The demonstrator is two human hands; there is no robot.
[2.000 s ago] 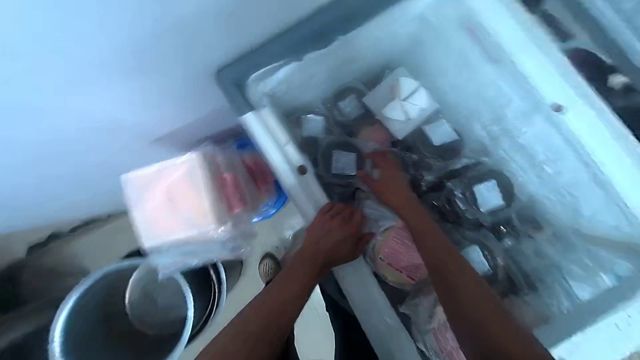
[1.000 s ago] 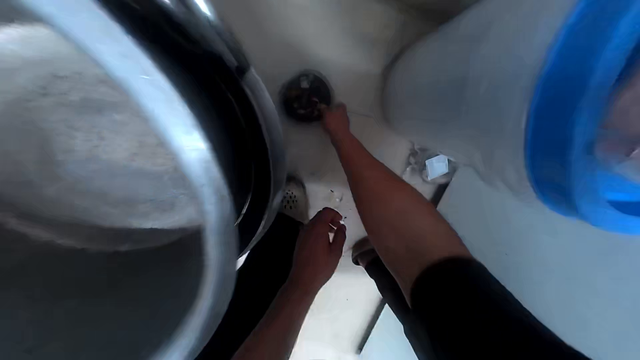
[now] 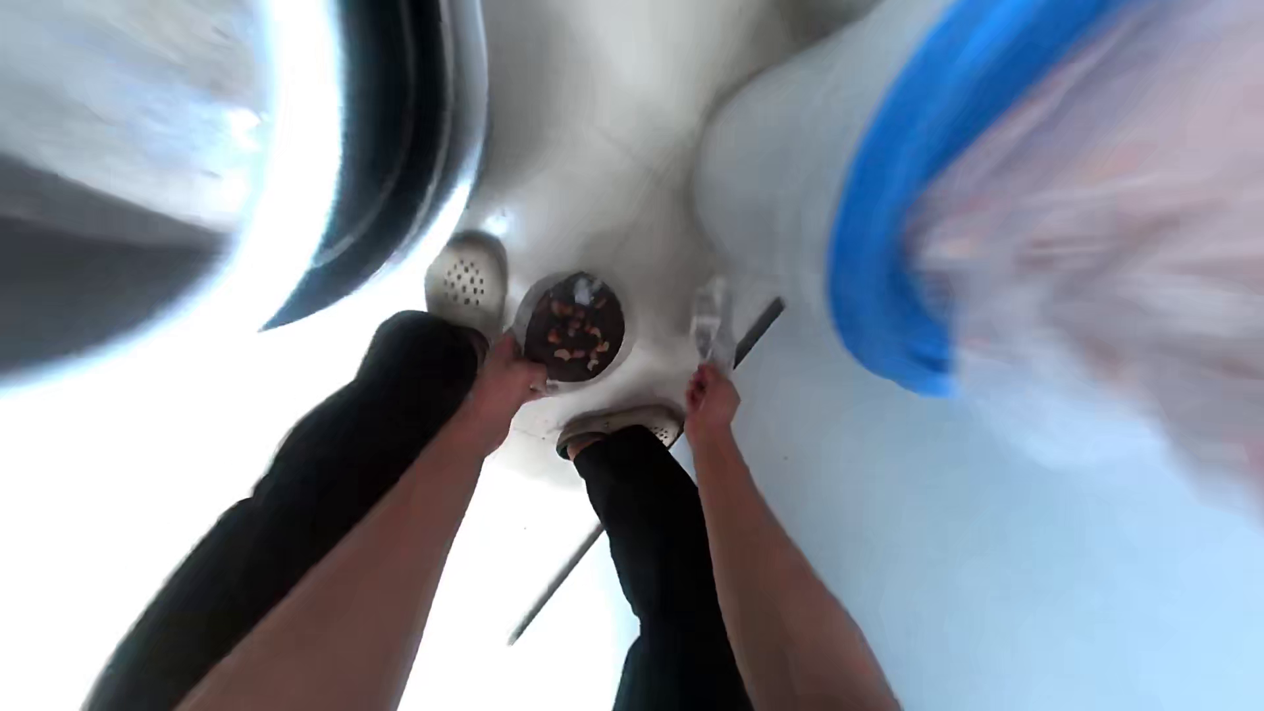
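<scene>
My left hand (image 3: 506, 387) grips the lower left edge of a round container (image 3: 575, 328) with dark contents and lighter orange-brown pieces on top. The container is low over the floor, beside my shoe; whether it touches the floor I cannot tell. My right hand (image 3: 711, 397), to the right of it, is closed on a crumpled piece of clear plastic (image 3: 711, 318) that stands up from the fingers.
Large metal pots (image 3: 296, 148) fill the upper left, close to the camera. At the right stands a whitish tub with a blue rim (image 3: 864, 237), with plastic-wrapped stuff (image 3: 1116, 237) over it. My shoes (image 3: 466, 281) are on the pale floor (image 3: 592, 128).
The view has swung from the chest of packages to the floor. Since one second ago the dark round container has come nearer my feet, my left hand has taken hold of it, and my right hand has left it.
</scene>
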